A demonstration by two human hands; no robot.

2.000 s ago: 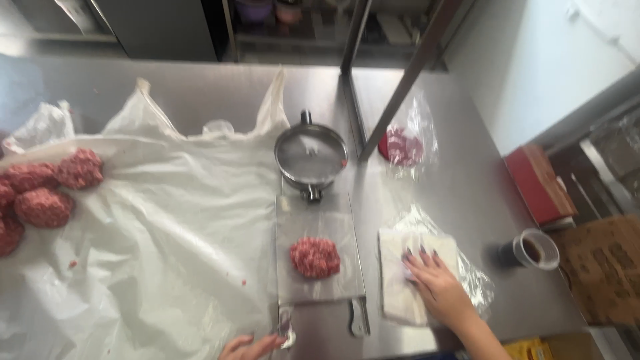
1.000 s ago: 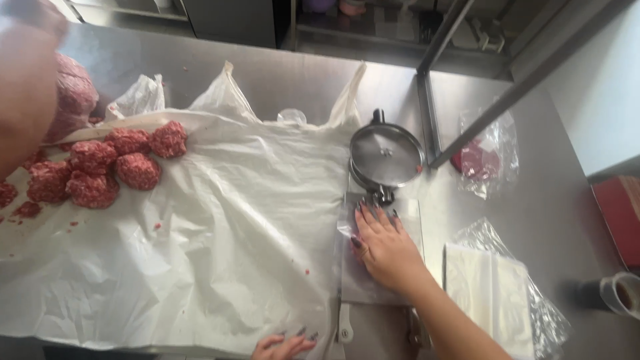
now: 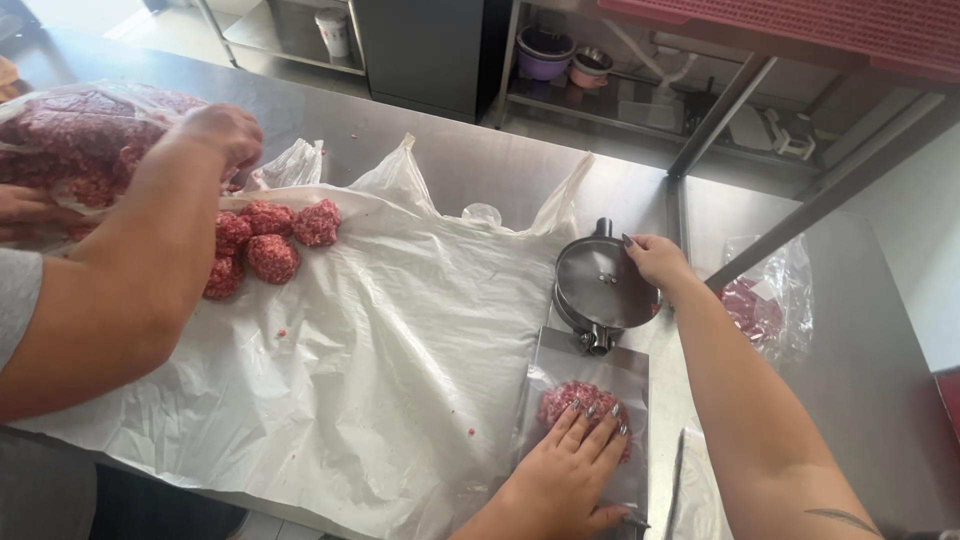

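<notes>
Under clear plastic on the metal base of a burger press lies a portion of ground meat. My left hand rests flat on its near side, fingers spread, pressing on the plastic. Beyond it is the round metal press head, whose right rim my right hand grips with thumb and fingers. Several ground meat balls sit on the white plastic sheet at the left. A stack of plastic sheets is partly hidden beside my right forearm.
At the left a co-worker's hands work at a large mass of ground meat in a plastic bag. Metal frame posts rise at the right, near a clear bag with red contents. Small meat scraps dot the white sheet.
My right hand has moved from the press base, where it lay one second ago, to the rim of the press head. My left hand has come onto the meat. The co-worker's arm reaches farther in.
</notes>
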